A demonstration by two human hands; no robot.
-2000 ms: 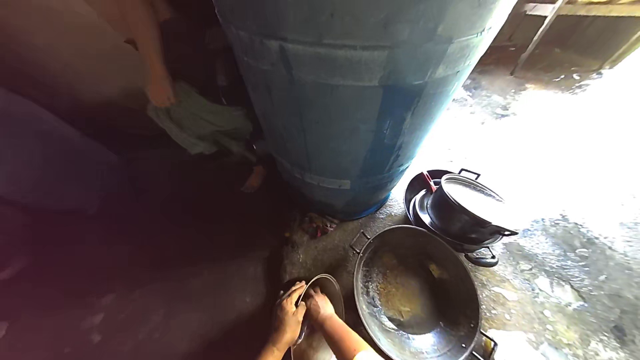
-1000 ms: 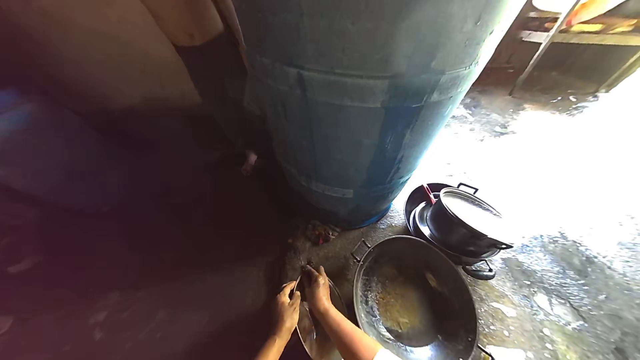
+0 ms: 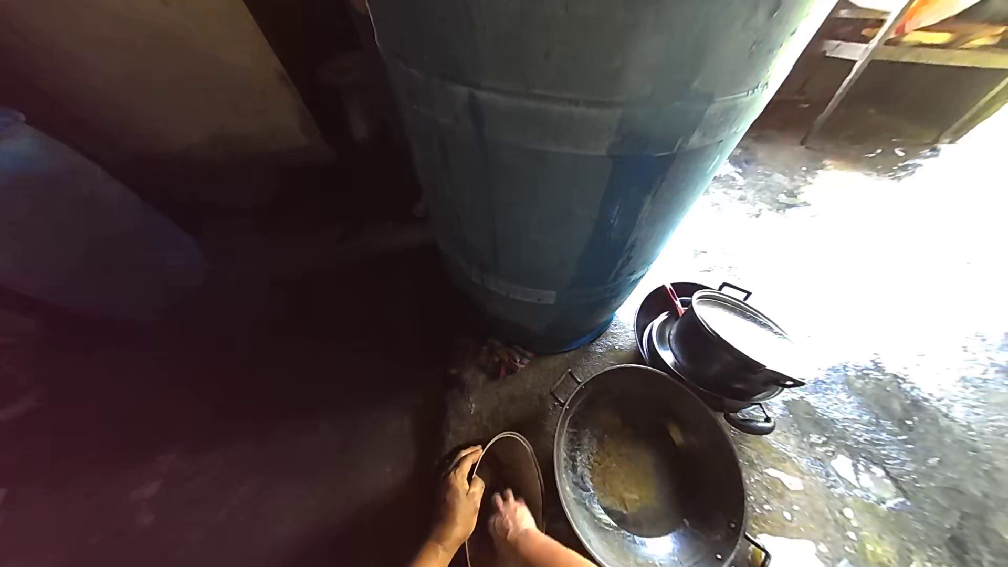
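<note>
At the bottom centre stands a round metal vessel (image 3: 526, 465), tilted, its thin rim facing up. My left hand (image 3: 461, 496) grips the left side of that rim, fingers over the edge. Inside the vessel my right hand (image 3: 510, 516) lies against the inner wall, fingers somewhat spread; whether it holds anything small cannot be told. Just right of both hands a large two-handled wok (image 3: 693, 472) rests on the floor with cloudy brownish liquid in it.
A tall blue plastic drum (image 3: 551, 173) rises ahead. Right of it, a black lidded pot (image 3: 713, 354) sits on stacked pans with a red-handled utensil. Small debris (image 3: 504, 358) lies by the drum's base. The concrete floor (image 3: 866, 457) is wet; a wooden rack (image 3: 913, 53) stands at upper right.
My right hand has moved from the vessel's far rim down into its inside. My left hand stays at the rim. A person's arm and leg, seen earlier at upper left, have mostly gone from view.
</note>
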